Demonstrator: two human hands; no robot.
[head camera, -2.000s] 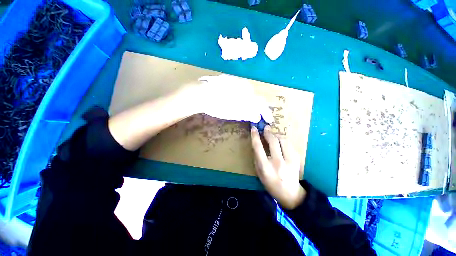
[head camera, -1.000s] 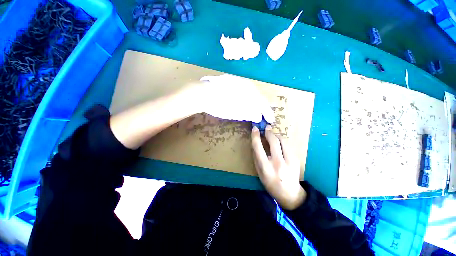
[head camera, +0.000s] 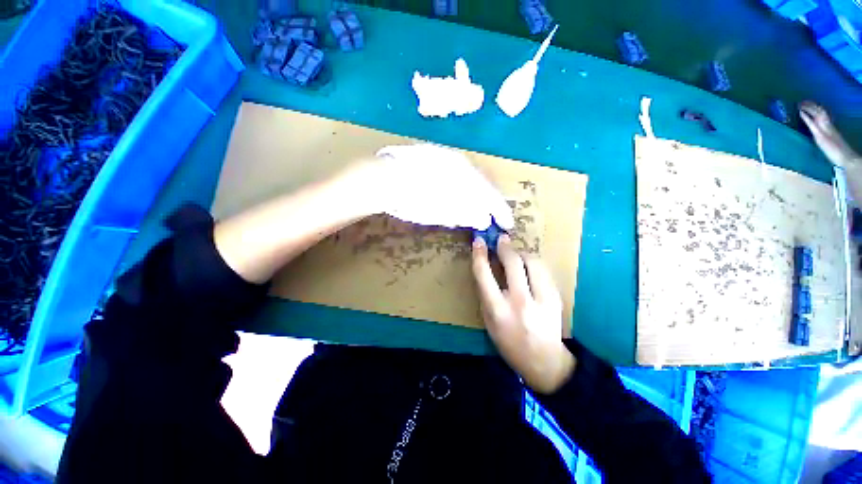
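A small blue-grey block part (head camera: 491, 234) is pinched between my two hands above the right part of the tan cardboard work mat (head camera: 284, 137). My left hand (head camera: 439, 187), in a white glove, reaches in from the left with its fingertips on the top of the block. My right hand (head camera: 522, 307), bare, holds the block from below with thumb and fingers. The fingers hide most of the block. I cannot tell whether a strap is on it.
A blue bin (head camera: 142, 123) of black straps stands at left. A pile of blocks (head camera: 302, 59), a white wipe (head camera: 449, 93) and a squeeze bottle (head camera: 520, 87) lie beyond the mat. A speckled mat (head camera: 699, 236) bears a row of blocks (head camera: 801, 295). Another person's hand (head camera: 824, 132) is at far right.
Blocks on the conveyor have shifted right. Another person's hand has come into view at the far right. My hands stay in nearly the same place on the block.
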